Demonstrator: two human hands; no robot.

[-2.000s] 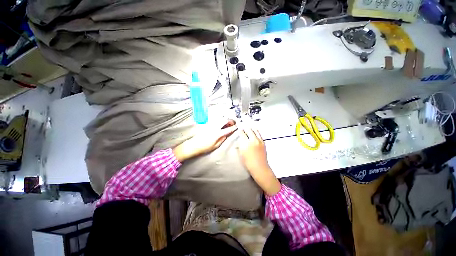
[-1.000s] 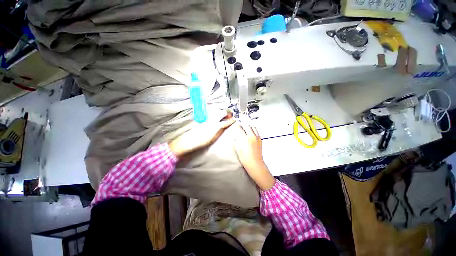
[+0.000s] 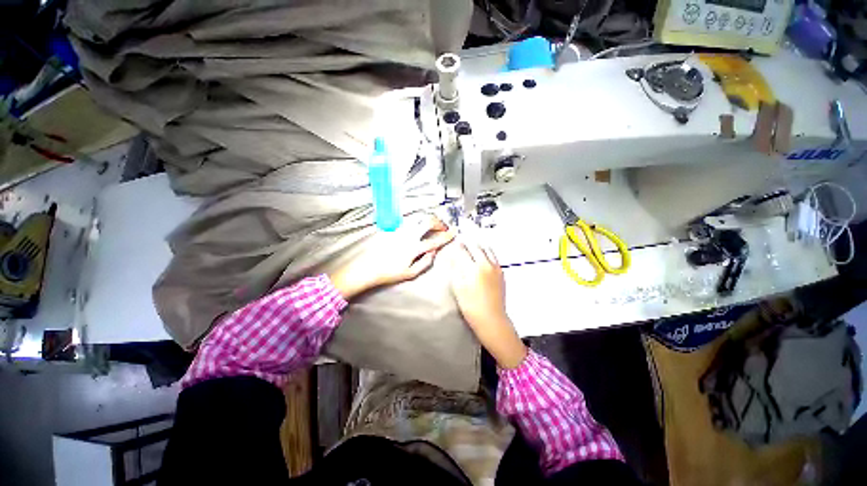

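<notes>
Taupe cloth (image 3: 276, 228) lies heaped left of the needle and hangs over the table's front edge. My left hand (image 3: 404, 258) rests on the cloth just in front of the needle area (image 3: 461, 211), fingers bent and touching it. My right hand (image 3: 479, 285) lies beside it on the cloth's right edge, fingertips close to the presser foot. Both hands press the cloth down; glare washes out the fingertips, so any pinch on it is hidden. The white sewing machine (image 3: 570, 114) stands behind and to the right.
Yellow-handled scissors (image 3: 591, 254) lie right of the needle. A turquoise bottle (image 3: 383, 190) is left of it, over the cloth. A white cable (image 3: 833, 223) and dark metal part (image 3: 722, 252) are at the table's right. A control panel (image 3: 724, 21) stands at the back.
The cloth's front edge has drawn up a little towards the table. The hands stay near the needle with only slight shifts. The whole view has shifted slightly.
</notes>
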